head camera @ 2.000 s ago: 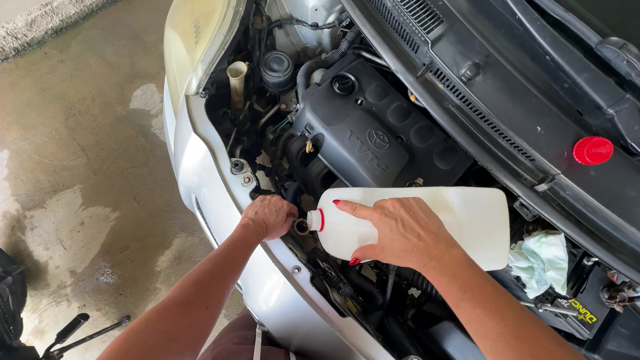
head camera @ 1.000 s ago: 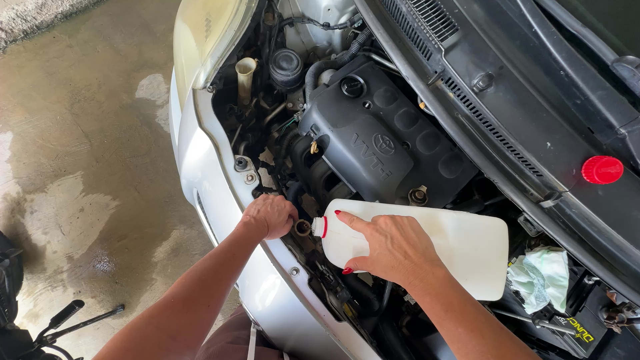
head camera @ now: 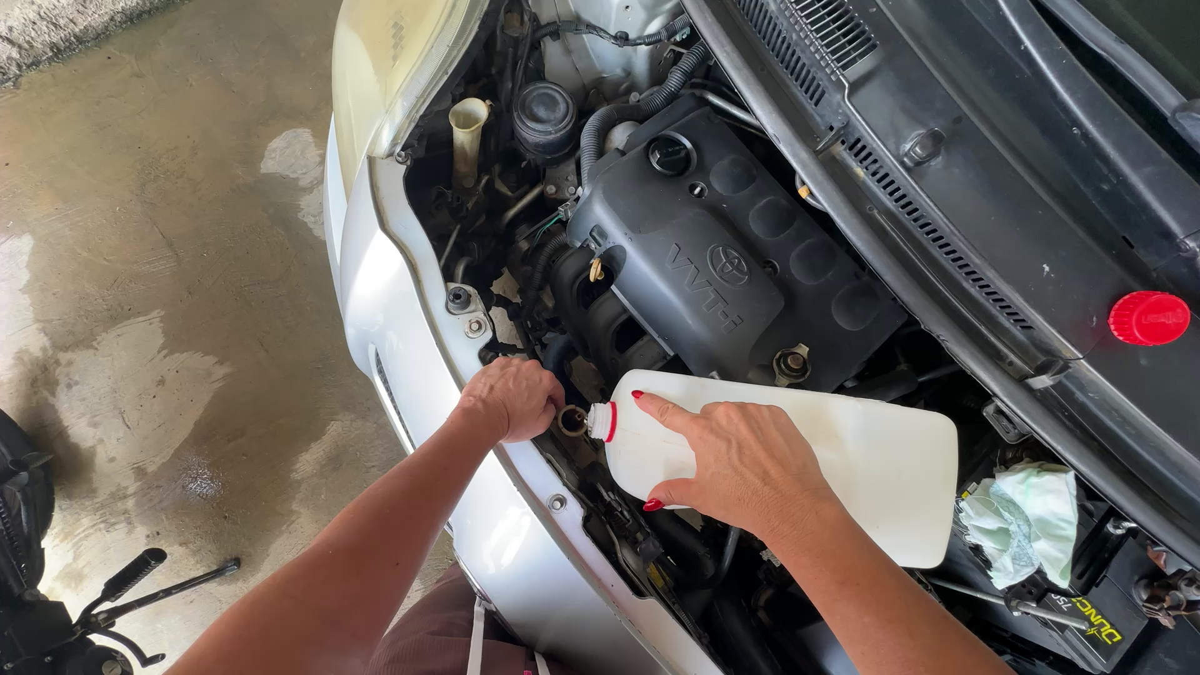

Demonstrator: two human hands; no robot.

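My right hand [head camera: 750, 459] grips a white plastic jug [head camera: 862, 464] lying nearly on its side over the engine bay. The jug's uncapped neck, with a red ring, is at the rim of the open radiator filler neck [head camera: 573, 421]. A little liquid seems to show at the mouth. My left hand [head camera: 514, 398] rests with curled fingers at the silver front panel, just beside the filler; whether it holds anything is hidden. A red plastic cap [head camera: 1148, 318] sits on the black cowl at the right.
The Toyota engine cover [head camera: 722, 262] lies beyond the jug. A crumpled cloth or paper towel [head camera: 1022, 525] rests by the car battery [head camera: 1087, 609]. A cream filler tube [head camera: 467, 141] stands near the headlight [head camera: 398, 75]. Part of a motorcycle [head camera: 56, 581] stands at lower left.
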